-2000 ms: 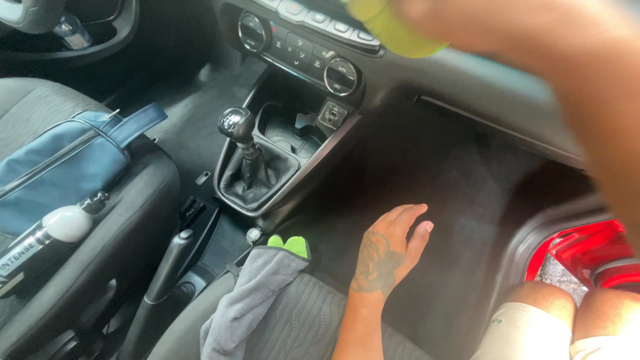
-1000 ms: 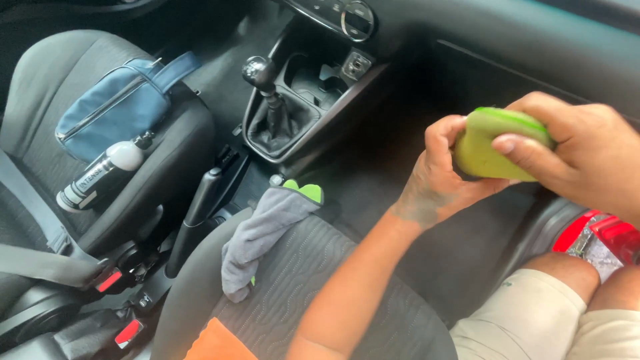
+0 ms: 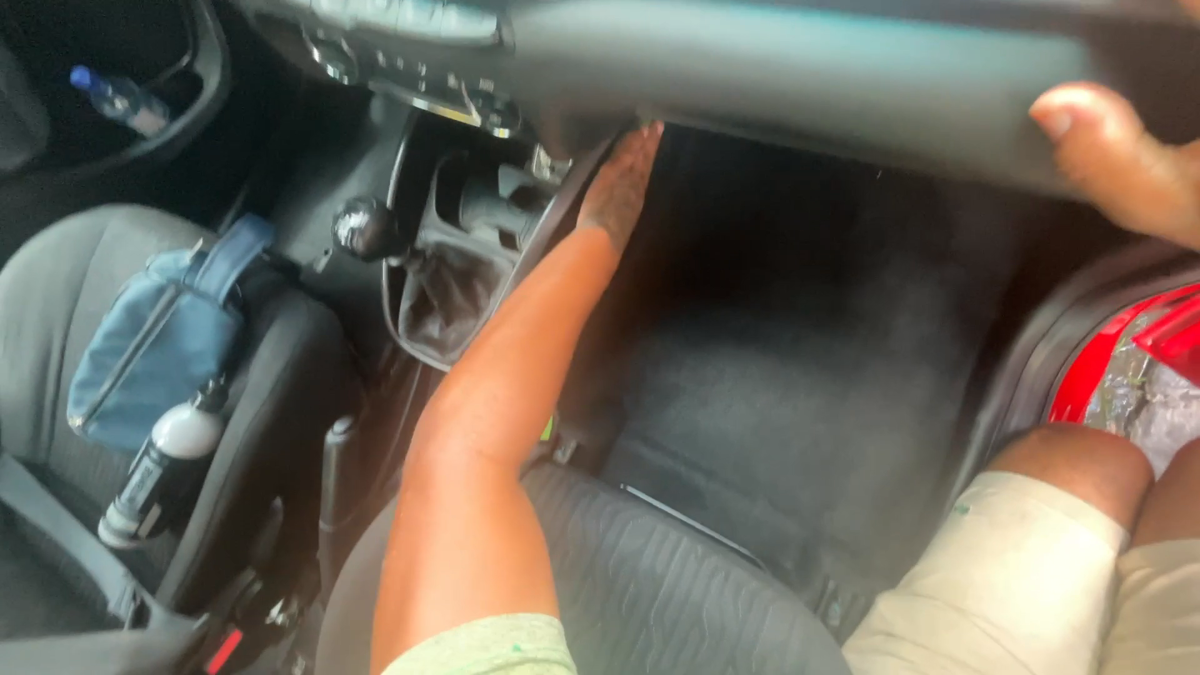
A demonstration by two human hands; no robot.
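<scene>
My left arm reaches across the passenger seat (image 3: 656, 572), and my left hand (image 3: 621, 183) lies along the side of the centre console, its fingertips just under the dashboard (image 3: 797, 80). Whether it holds anything is hidden. At the right edge, my right hand (image 3: 1116, 155) is partly cut off by the frame, its thumb up against the lower dashboard; its fingers are not visible. The green pad seen earlier does not show in either hand. A small green edge (image 3: 547, 428) peeks out behind my left forearm.
Left of my arm are the gear lever (image 3: 364, 228) and handbrake lever (image 3: 337, 469). On the driver's seat (image 3: 47, 309) lie a blue zip bag (image 3: 155, 342) and a bottle (image 3: 169, 459). A plastic bottle (image 3: 122, 101) sits in the door pocket. The red door sill (image 3: 1087, 375) is at right.
A second ago my right hand held the green pad against my left fingers. My left hand has moved forward to the console, and my right hand is now at the right edge by the dashboard.
</scene>
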